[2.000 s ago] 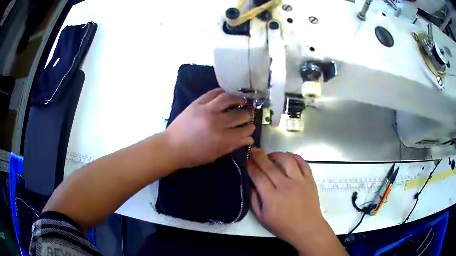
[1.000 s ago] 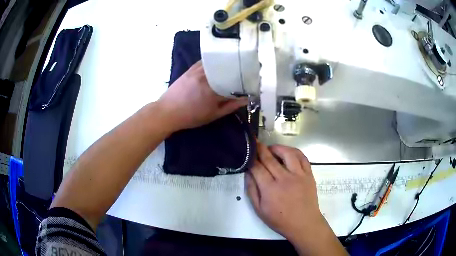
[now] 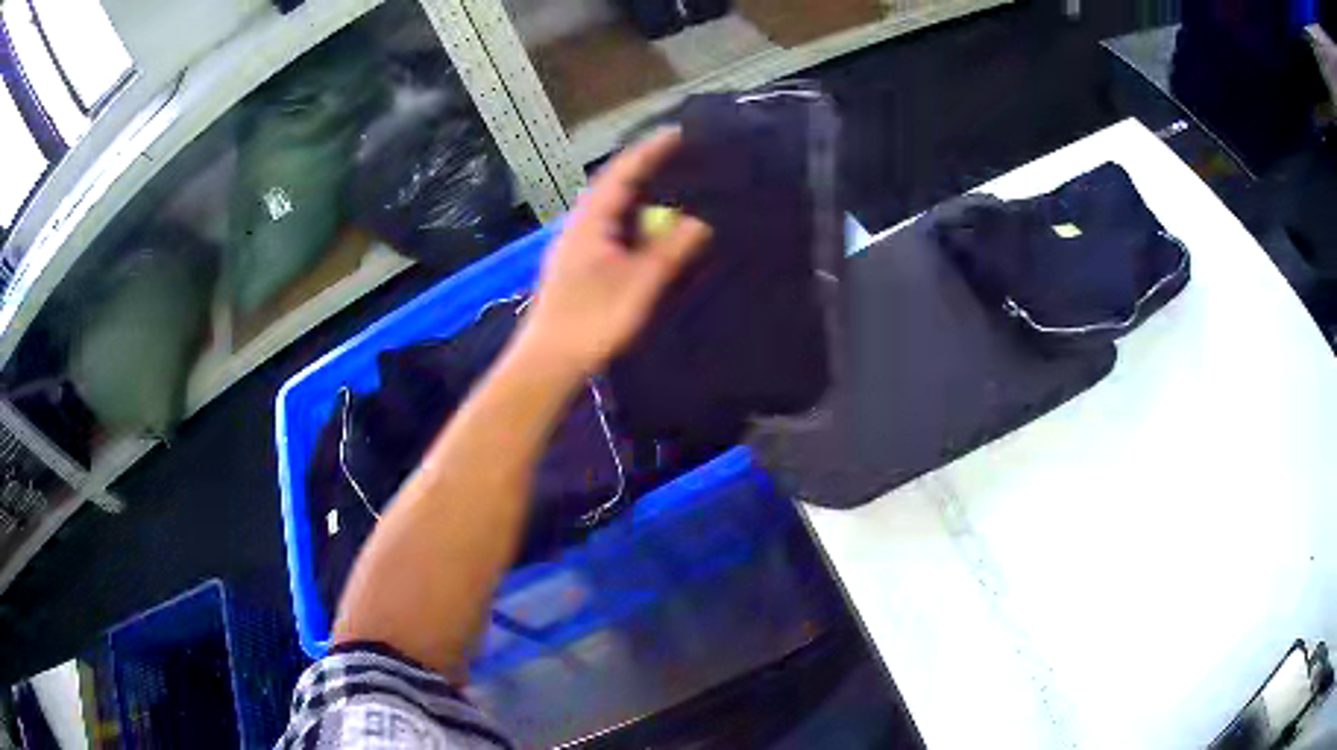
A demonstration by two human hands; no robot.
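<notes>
My left hand (image 3: 594,279) holds a dark pouch panel (image 3: 748,279) by its left side, above the blue bin. The panel is blurred; a pale zip line runs along its top and right edge, and a small yellowish label shows by my fingers. In the blue bin (image 3: 293,484) lie dark pouches (image 3: 550,484) with pale zip lines and a small white tag. My right hand is out of the picture.
On the white table (image 3: 1173,484) at right lie flat dark strips (image 3: 909,366) with a folded pouch (image 3: 1085,264) on top. A smaller blue crate (image 3: 191,659) stands lower left. Green sacks (image 3: 301,191) and a black bag (image 3: 433,169) are behind. Part of a person (image 3: 1261,73) shows upper right.
The view has swung left, from the sewing machine to the bin. The panel is away from the needle, lifted in my left hand. My right hand has left the view.
</notes>
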